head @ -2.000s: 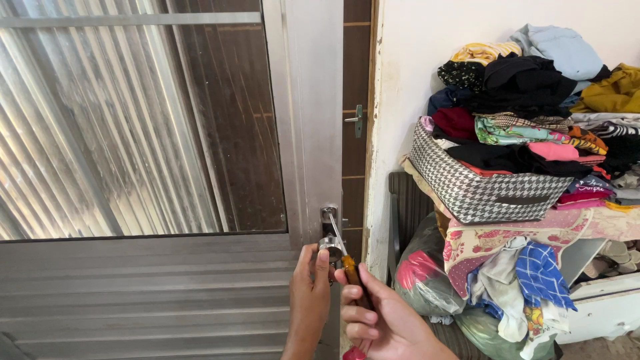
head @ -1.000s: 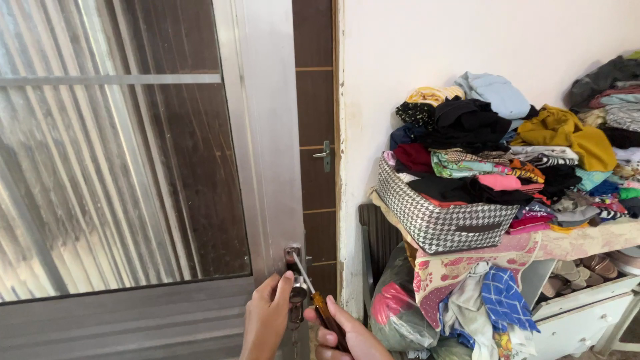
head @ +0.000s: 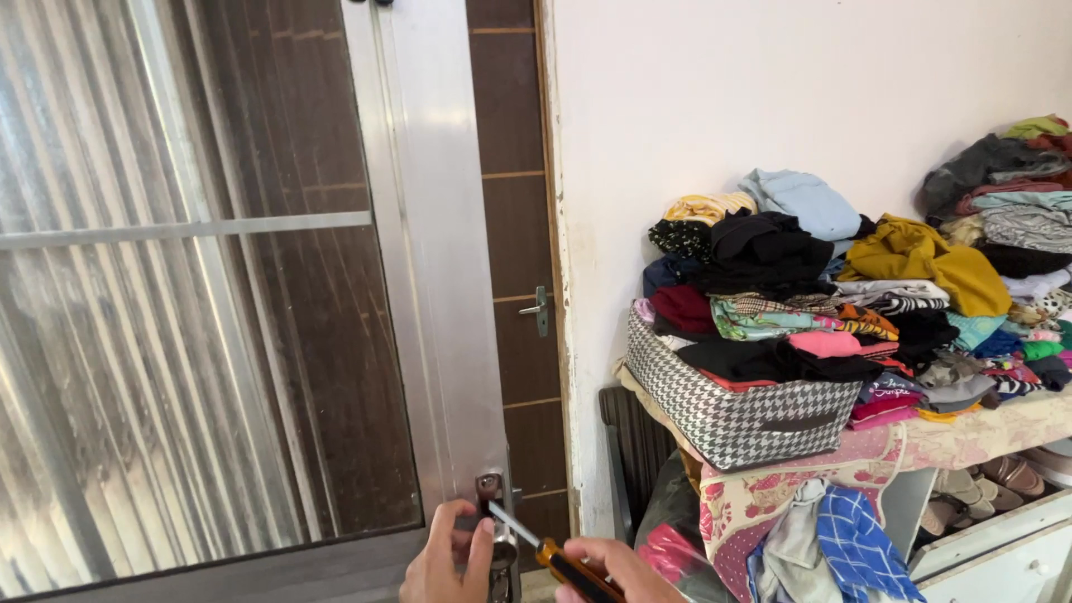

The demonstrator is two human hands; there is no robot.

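Note:
My right hand (head: 624,574) grips the amber and black handle of a screwdriver (head: 569,569) near the bottom of the view. Its metal shaft slants up and left to the lock plate (head: 490,484) on the edge of a metal-framed glass door (head: 444,335). My left hand (head: 452,557) is beside the plate, thumb and forefinger raised near the screwdriver's tip. Whether those fingers hold anything small cannot be told. Below the tip, a round metal door fitting (head: 504,553) shows between my hands.
Behind the metal door stands a brown door with a lever handle (head: 542,311). To the right, a houndstooth fabric basket (head: 745,410) piled with clothes rests on a cloth-covered table (head: 946,440). Shoes (head: 976,494) lie in a white drawer unit below; a dark folded chair (head: 632,444) leans by the wall.
The view has shifted up and right. My left fingers have moved from around the round fitting up to near the screwdriver's tip; the right hand still holds the screwdriver.

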